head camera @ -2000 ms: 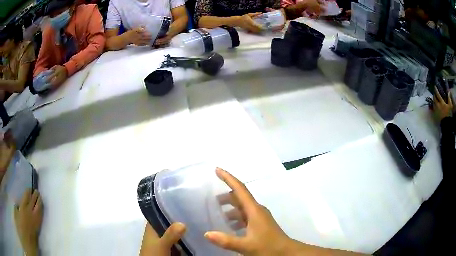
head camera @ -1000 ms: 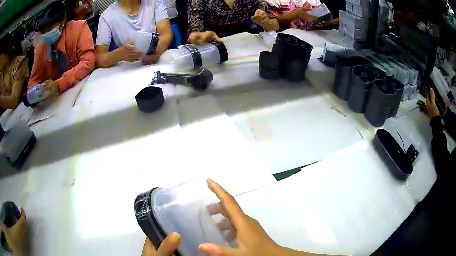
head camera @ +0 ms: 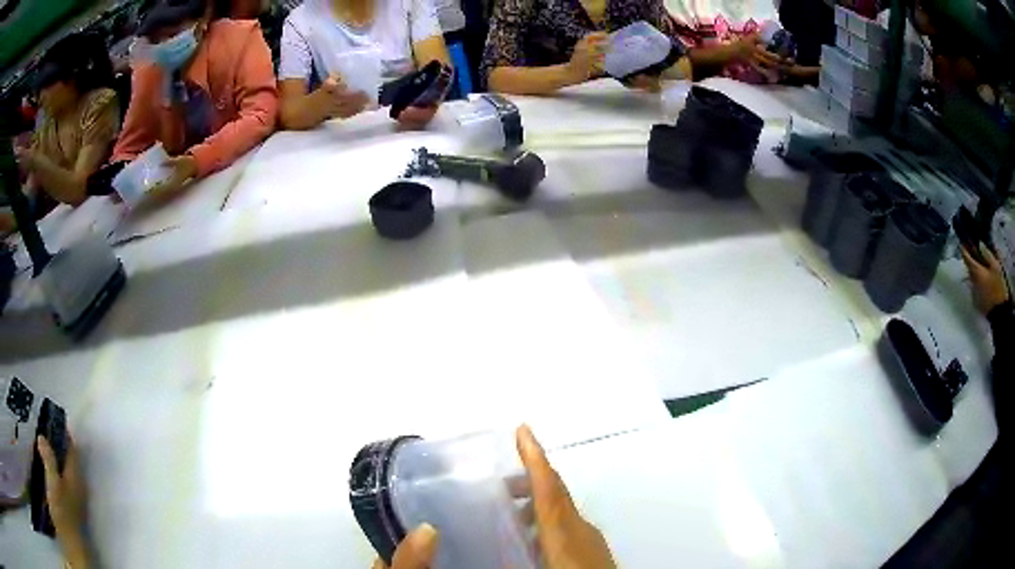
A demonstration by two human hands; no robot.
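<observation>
A translucent housing [head camera: 462,495] with a black end cap [head camera: 374,489] on its left end is held low in the middle of the head view, its lower part cut off by the bottom edge. My left hand [head camera: 410,550] grips it at the black rim, with only the thumb and a little of the hand showing. My right hand [head camera: 560,517] is against the housing's right side, fingers upright and seen partly through the plastic.
A black cup [head camera: 402,210] and a handled black piece [head camera: 479,169] lie mid-table. Black sleeves [head camera: 703,145] stand behind, more [head camera: 876,233] at right. A black oval cap [head camera: 918,376] lies at right. Other workers sit opposite; a person's hand [head camera: 67,500] is at left.
The view has shifted, so the table appears further right. My hands still hold the unit, now lower in view. Opposite, one joined unit has left the table and workers hold parts apart.
</observation>
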